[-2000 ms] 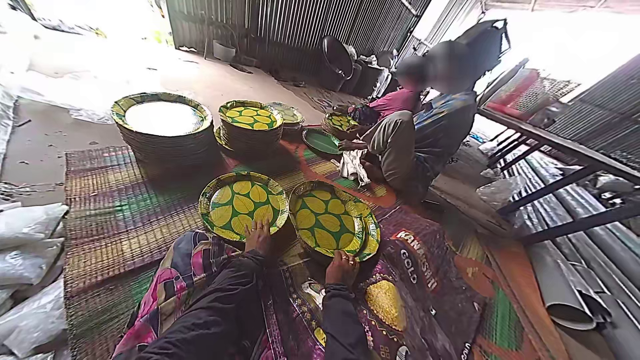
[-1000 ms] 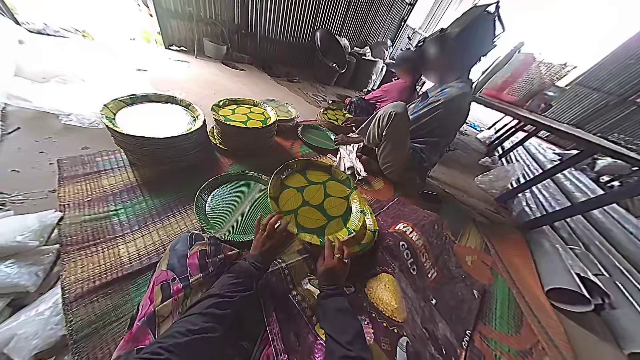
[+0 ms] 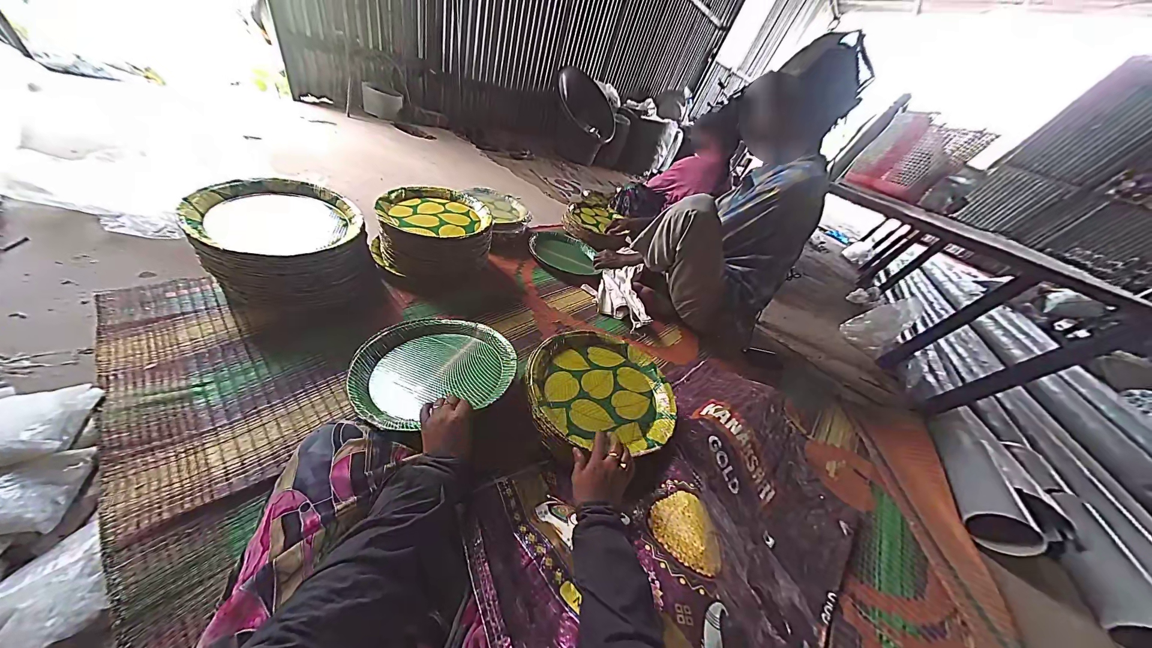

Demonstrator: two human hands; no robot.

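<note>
My left hand rests with its fingers on the near rim of a round green plate, whose surface catches a bright glare. To its right is a stack of round plates, the top one green with yellow leaf shapes. My right hand has its fingers at that plate's near rim. The two stacks lie side by side before my knees. How firmly each hand grips its rim is hard to tell.
Tall stacks of plates stand on the woven mat. Two people sit beyond, one holding white cloth near a green plate. A long table and metal pipes are at right, plastic packets at left.
A second ago both hands were at a leaf-patterned plate overlapping the right stack. Now my left hand is at the green plate on the left, and my right hand remains by the right stack.
</note>
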